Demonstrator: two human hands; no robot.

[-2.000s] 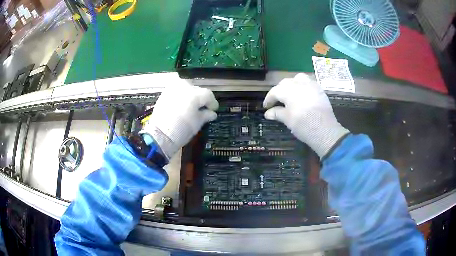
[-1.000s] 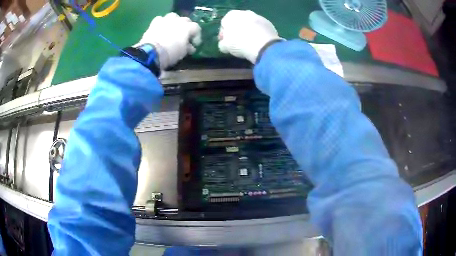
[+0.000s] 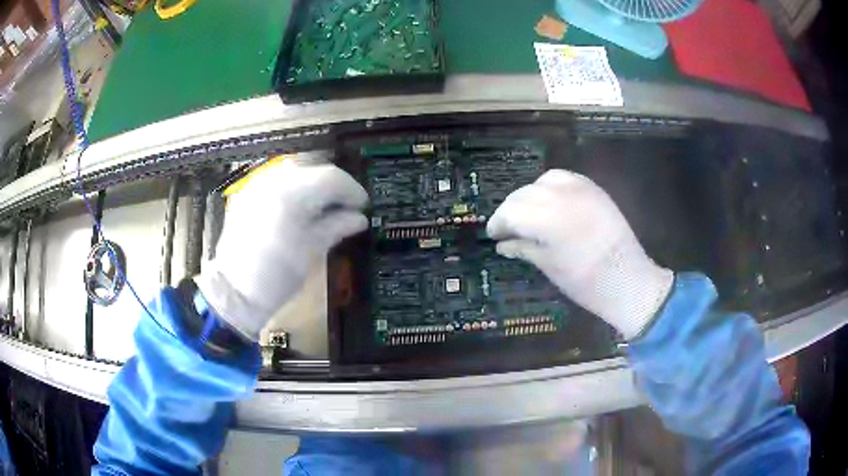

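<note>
A populated green circuit board panel [image 3: 432, 265] with two matching halves lies in a black carrier [image 3: 349, 349] on the conveyor. My left hand [image 3: 293, 237], in a white knit glove, is at the carrier's left side, fingers curled towards the board's left edge. My right hand [image 3: 572, 242], also gloved, is over the right part of the board, thumb and fingertips close together near the seam between the halves. I cannot tell whether either hand holds anything small. The right hand hides part of the board.
A black tray [image 3: 363, 85] of green strips sits on the green mat [image 3: 195, 70] beyond the conveyor rail [image 3: 251, 112]. A printed white sheet [image 3: 578, 74], a light blue fan [image 3: 618, 26] and a red sheet [image 3: 735, 51] are at right. A handwheel [image 3: 104, 271] and blue cord [image 3: 82, 167] are at left.
Both hands have come back from the tray of green strips to the board. The tray, covered by the hands a second ago, is visible again. The view has shifted, with the tray higher in it.
</note>
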